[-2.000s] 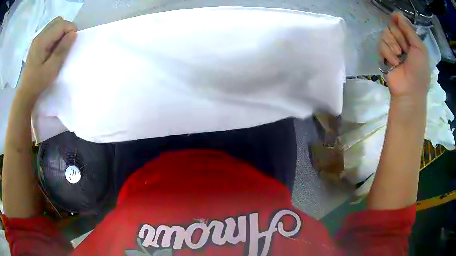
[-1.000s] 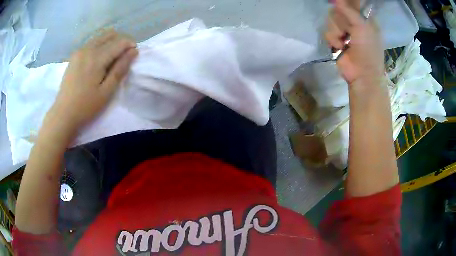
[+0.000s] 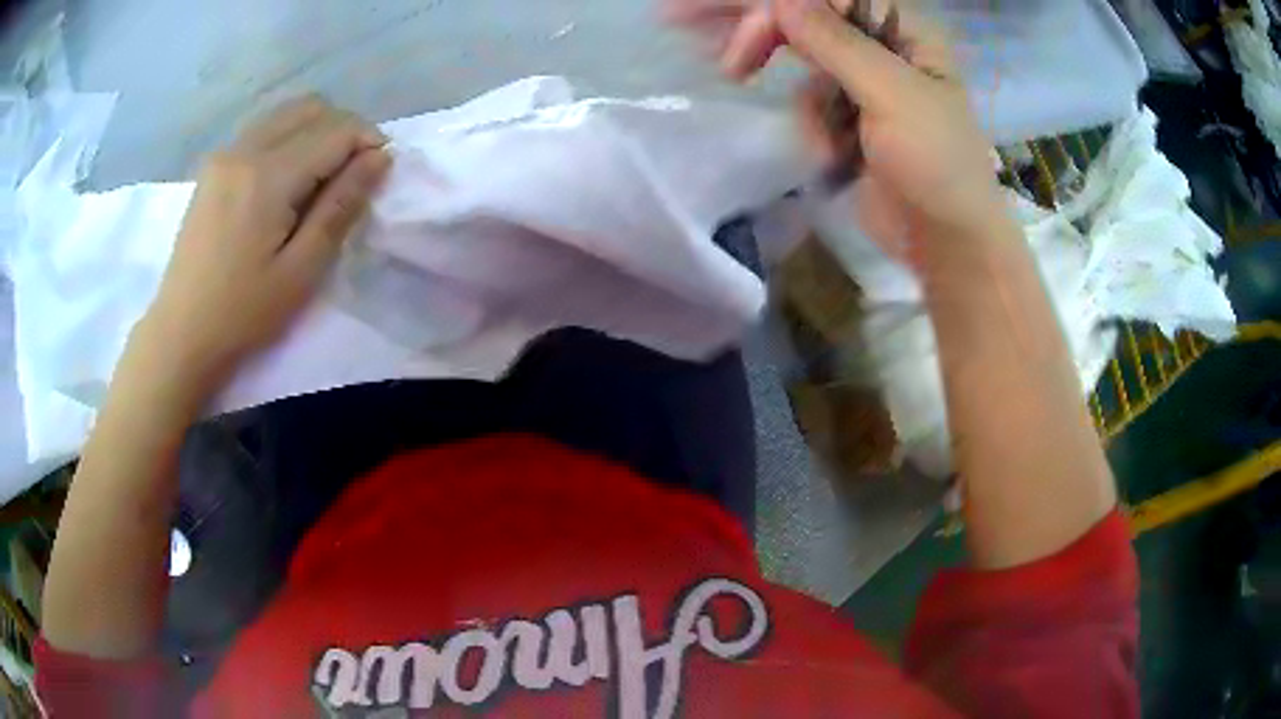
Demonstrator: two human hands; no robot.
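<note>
A white cloth piece (image 3: 562,211) lies bunched and folded across the table's front edge and my lap. My left hand (image 3: 288,225) pinches its upper edge at picture left between thumb and fingers. My right hand (image 3: 885,106) is above the cloth's right end, blurred by motion. Its fingers point to the left, and a small dark metal tool (image 3: 864,21), which looks like snips, is hooked on the fingers. Whether the right fingertips touch the cloth cannot be told.
The pale grey table (image 3: 464,42) lies behind the cloth. More white pieces (image 3: 49,155) lie at upper left. At right are a heap of white pieces (image 3: 1159,239), brown cardboard-like pieces (image 3: 843,421) and a yellow wire basket (image 3: 1145,372). A black round thing (image 3: 211,492) is at lower left.
The cloth, spread wide two seconds ago, is now bunched. My left hand has moved inward along it. My right hand has moved left from the far right, over the cloth's right end.
</note>
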